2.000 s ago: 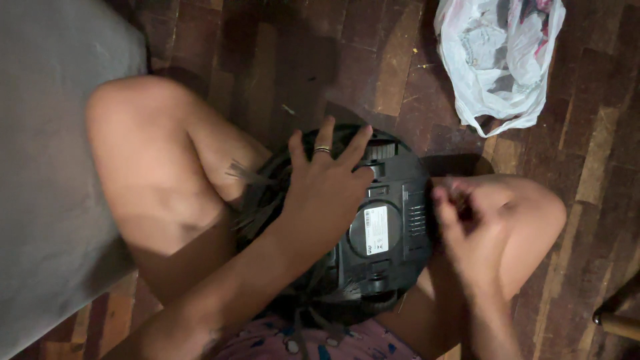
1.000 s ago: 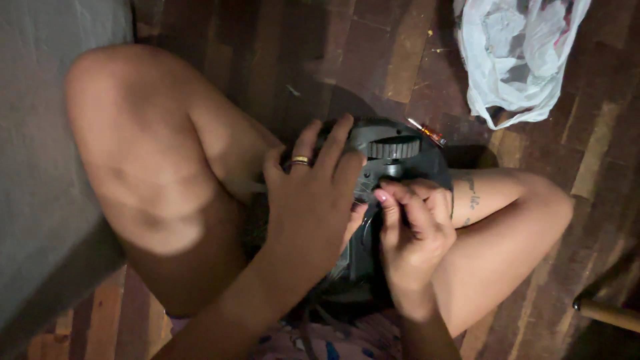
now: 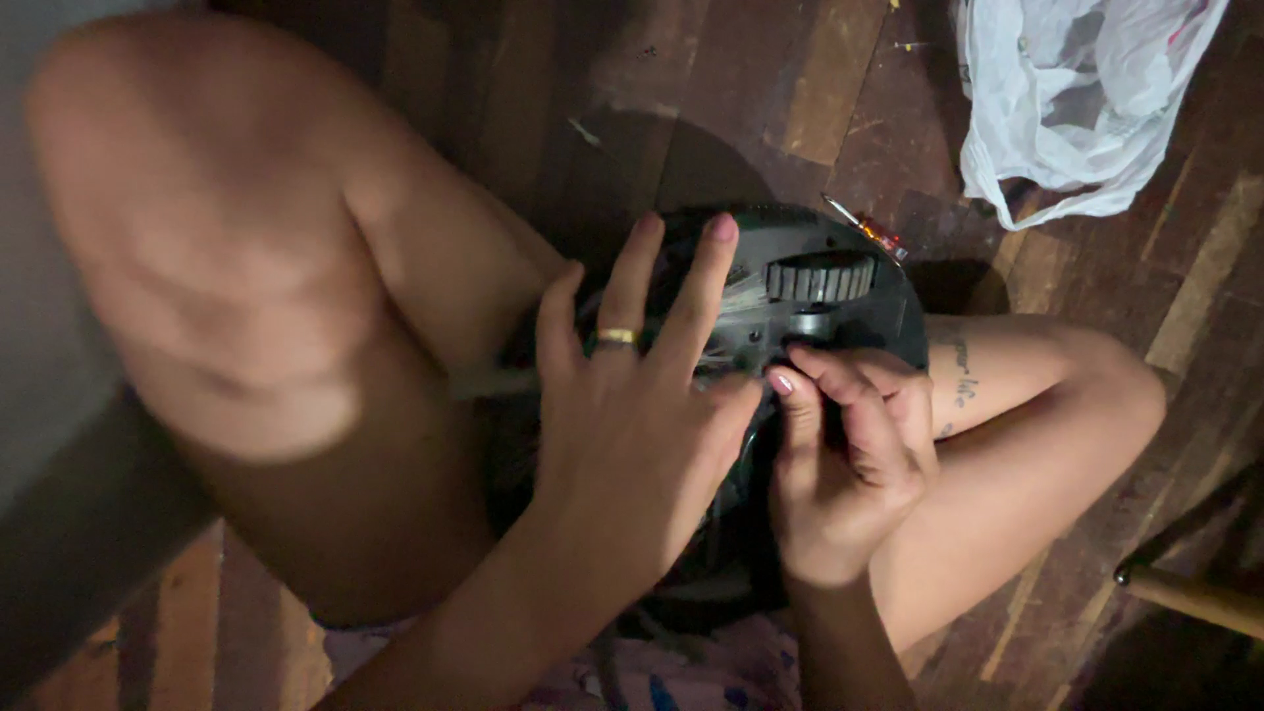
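Note:
A round black robot vacuum [image 3: 711, 247] lies underside up on my lap, with its ribbed wheel [image 3: 822, 278] near the upper right. Spread across its left and middle part is my left hand [image 3: 642, 425], a ring on one finger, its fingers apart on the underside. My right hand [image 3: 854, 444] is bent just below the wheel, thumb and forefinger tips close together at the casing; whether something small is between them cannot be told. A small screwdriver [image 3: 871, 229] with a red and orange handle shows at the vacuum's upper right edge.
A white plastic bag [image 3: 1076, 118] with things in it lies on the wooden floor [image 3: 731, 99] at the upper right. At the lower right is a wooden rod or leg [image 3: 1195, 600]. A grey surface [image 3: 59, 444] borders the left side.
My right hand has moved left from beside the vacuum onto its underside. The screwdriver shows at the vacuum's edge, where it was not seen two seconds ago. The view has come closer.

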